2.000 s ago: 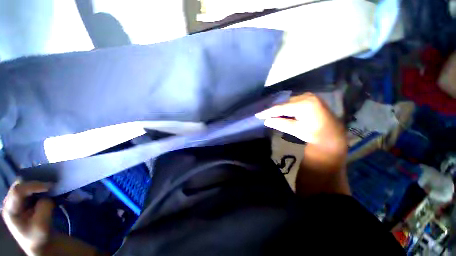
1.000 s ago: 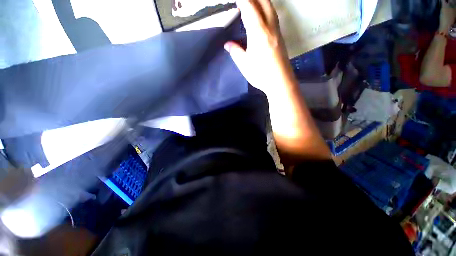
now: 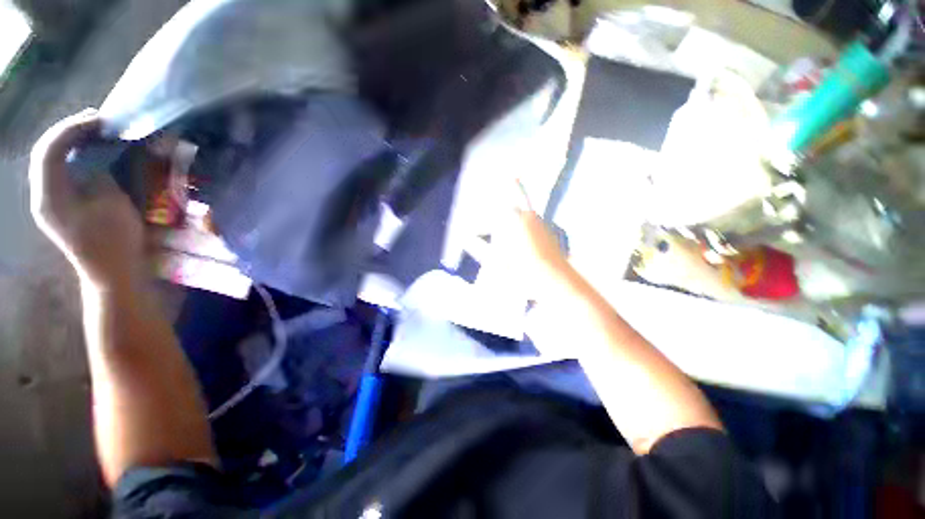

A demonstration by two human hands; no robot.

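Observation:
Blue-grey fabric [image 3: 299,193] hangs in blurred folds in front of me, with darker folds above it. My left hand [image 3: 86,193] is raised at the left and closed on the left end of the fabric's pale upper edge. My right arm reaches forward over the white table. My right hand [image 3: 517,223] is washed out by glare and blur, so its fingers and whether it holds anything cannot be told. A dark grey flat piece [image 3: 634,101] lies on the table beyond it.
A turquoise object [image 3: 837,96] and a red item [image 3: 768,272] are at the right among clutter. The white table edge [image 3: 751,350] runs along the right front. Below the fabric are a blue bar [image 3: 363,416], a pale cord [image 3: 272,355] and dark cloth.
The view has swung to show more of the table. My left hand has risen from the lower left with the fabric, which is now bunched in folds. My right hand has moved over the white surface.

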